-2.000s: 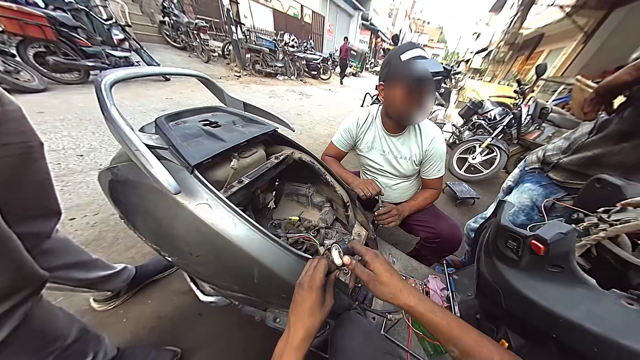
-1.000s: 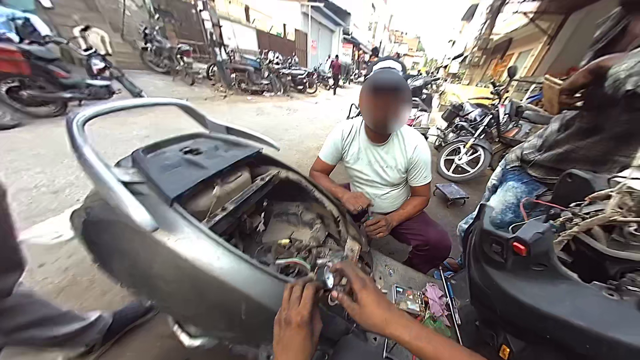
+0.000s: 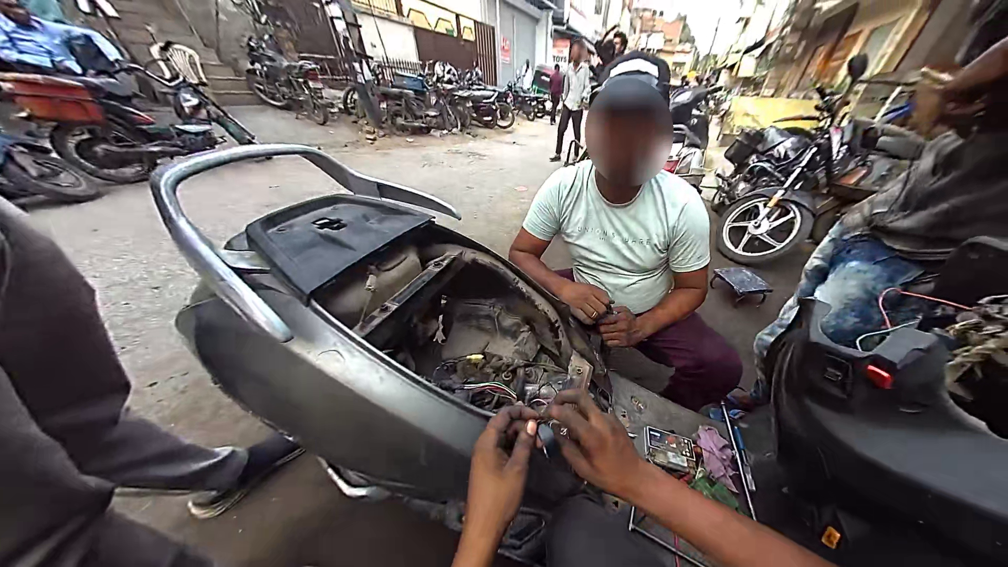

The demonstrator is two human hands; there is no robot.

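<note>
A scooter's grey rear body panel (image 3: 354,417) spans the middle, with the seat off and the inner cavity (image 3: 488,331) exposed. Coloured wires (image 3: 492,387) lie at the cavity's front end. Just in front of them, my left hand (image 3: 504,449) pinches something small between thumb and fingertips. My right hand (image 3: 594,441) is beside it, fingers curled around a small dark part (image 3: 549,441), perhaps a roll of tape; what it is cannot be told for certain. The two hands nearly touch. A metal grab rail (image 3: 213,260) curves over the scooter's tail.
Opposite me a person in a pale T-shirt (image 3: 622,236) crouches, both hands together near the scooter. On the footboard lie a small box (image 3: 669,450), a purple cloth (image 3: 715,453) and long tools. Another scooter's black panel (image 3: 874,409) stands at right. Someone's trousered leg (image 3: 94,394) is at left.
The white, round-looking item seen between my hands two seconds ago no longer shows. My fingers have shifted around the part. The leg at left has moved in the view, which has swung somewhat.
</note>
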